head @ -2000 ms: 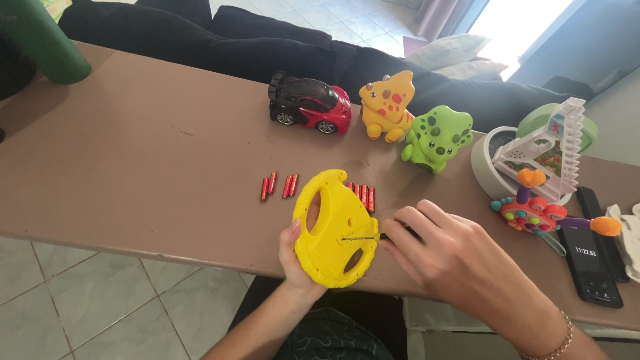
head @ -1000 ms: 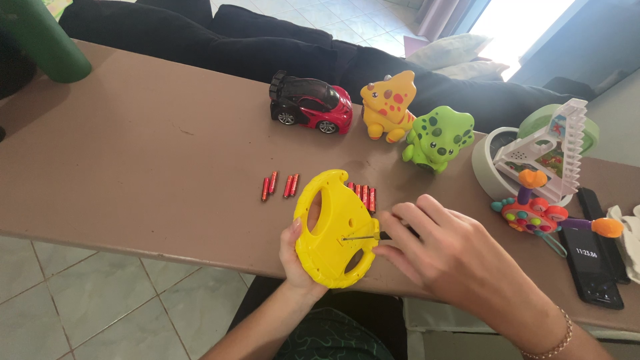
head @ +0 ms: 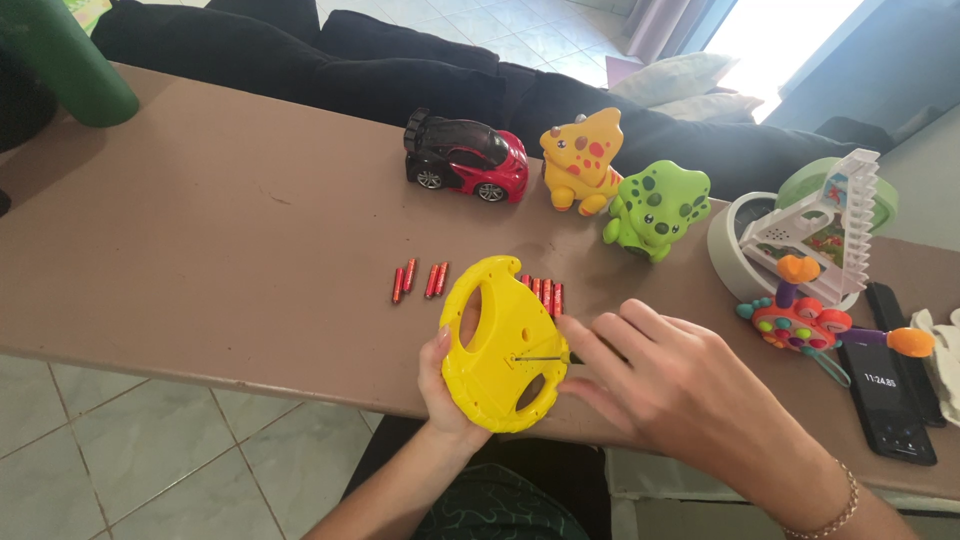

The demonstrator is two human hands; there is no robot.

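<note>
My left hand (head: pixel 444 386) grips the lower left rim of a yellow plastic toy steering wheel (head: pixel 480 382), its back face turned up. A screwdriver (head: pixel 540 359) is in my right hand (head: pixel 645 367), the thin metal shaft lying low across the wheel's back with its tip at a small hole. My fingers hide most of its handle. Behind the wheel, several red batteries (head: pixel 547 294) lie side by side, partly covered by it. To the left lie two pairs of red batteries (head: pixel 403 280), (head: pixel 437 280).
A red and black toy car (head: pixel 469 157), a yellow toy dinosaur (head: pixel 581 165) and a green one (head: pixel 656 210) stand along the far edge. At right are a round white container (head: pixel 724 247), a red crab-like toy (head: pixel 795 324) and a phone (head: pixel 885 397). A green cylinder (head: pixel 82 67) stands far left.
</note>
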